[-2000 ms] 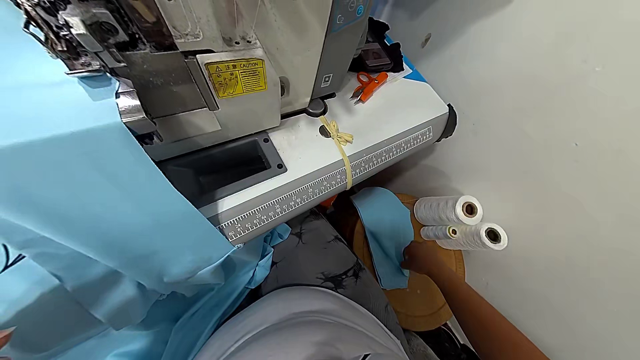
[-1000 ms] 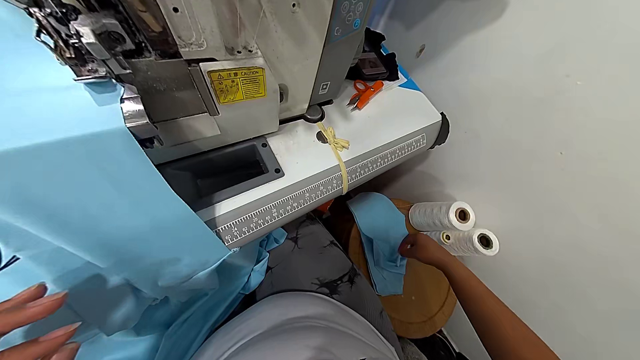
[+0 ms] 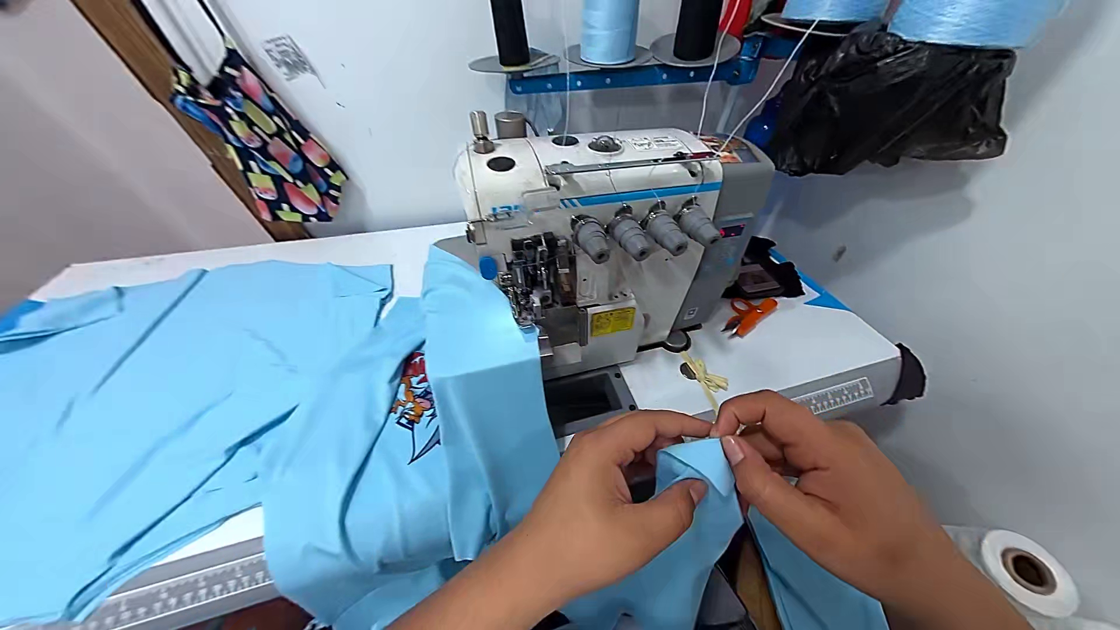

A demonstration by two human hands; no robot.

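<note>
Both hands meet in front of the overlock sewing machine (image 3: 604, 236). My left hand (image 3: 612, 507) pinches the upper edge of a light blue fabric piece (image 3: 691, 542) between thumb and fingers. Its right corner is gripped by the fingertips of my right hand (image 3: 822, 490). A larger light blue garment (image 3: 376, 516) with a colourful printed figure (image 3: 414, 394) lies left of the hands, one part running up to the needle area. Another light blue garment (image 3: 175, 385) is spread over the table's left side. More blue fabric (image 3: 805, 569) hangs below my right hand.
Orange thread snips (image 3: 749, 317) lie right of the machine near a dark object. A yellow tie (image 3: 704, 376) is on the table edge by the printed ruler (image 3: 836, 395). White thread cones (image 3: 1028, 573) stand at lower right. Thread spools (image 3: 610, 31) and a black plastic bag (image 3: 892, 105) are above.
My right hand has come up from the blue fabric on the round wooden stool to the front of the machine. My left hand has moved in to meet it. The view has tilted up.
</note>
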